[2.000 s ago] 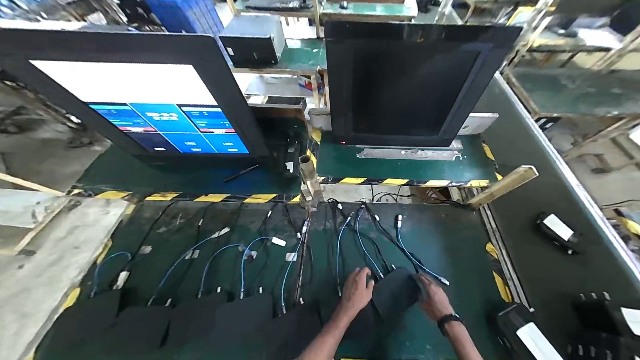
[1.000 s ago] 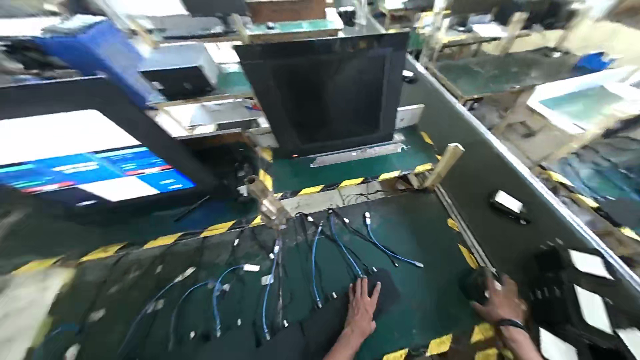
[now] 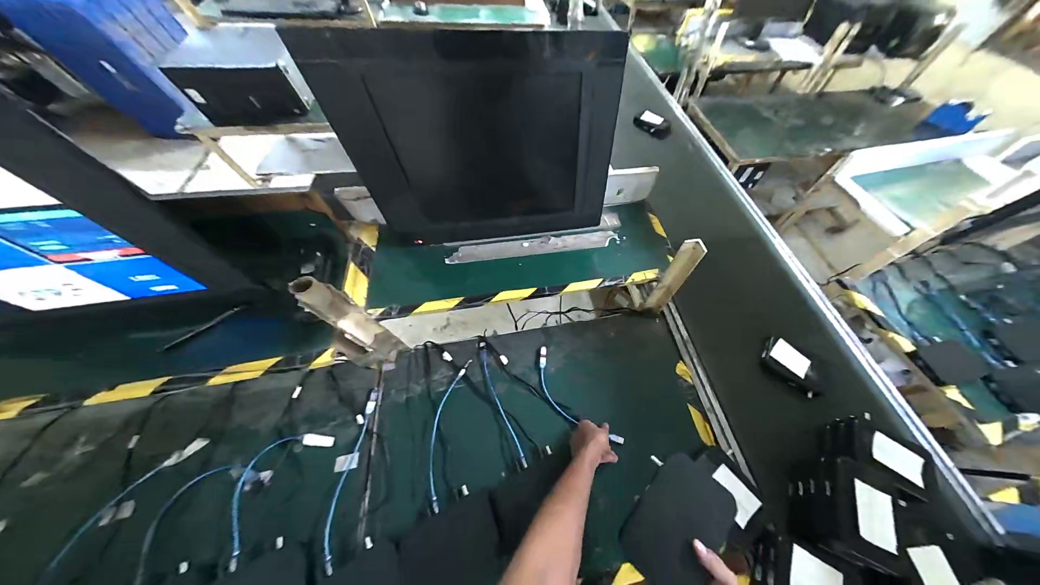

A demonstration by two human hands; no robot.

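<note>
My left hand (image 3: 593, 444) is at the right end of the row of cables, its fingers at a blue network cable (image 3: 554, 396) near its loose plug (image 3: 617, 439). At the bottom right my right hand (image 3: 715, 564) grips a flat black device (image 3: 681, 516) with rounded corners; another black unit with a white label (image 3: 738, 494) lies against it, and whether the hand holds that too is unclear. Left of my left forearm, black devices (image 3: 451, 536) lie side by side along the near edge. Several blue cables (image 3: 504, 410) and black cables run toward them across the green bench.
Stacked black devices with white labels (image 3: 877, 512) stand on the dark conveyor belt (image 3: 731, 284) at right, with a single unit (image 3: 788, 362) farther up. A dark monitor (image 3: 487, 146) stands ahead, a lit screen (image 3: 89, 260) at left. A wooden post (image 3: 676, 275) and a taped post (image 3: 345, 321) rise from the bench.
My right hand has come back from the belt side with a black device. My left hand has moved off the device it lay on to the blue cable. The view has shifted right.
</note>
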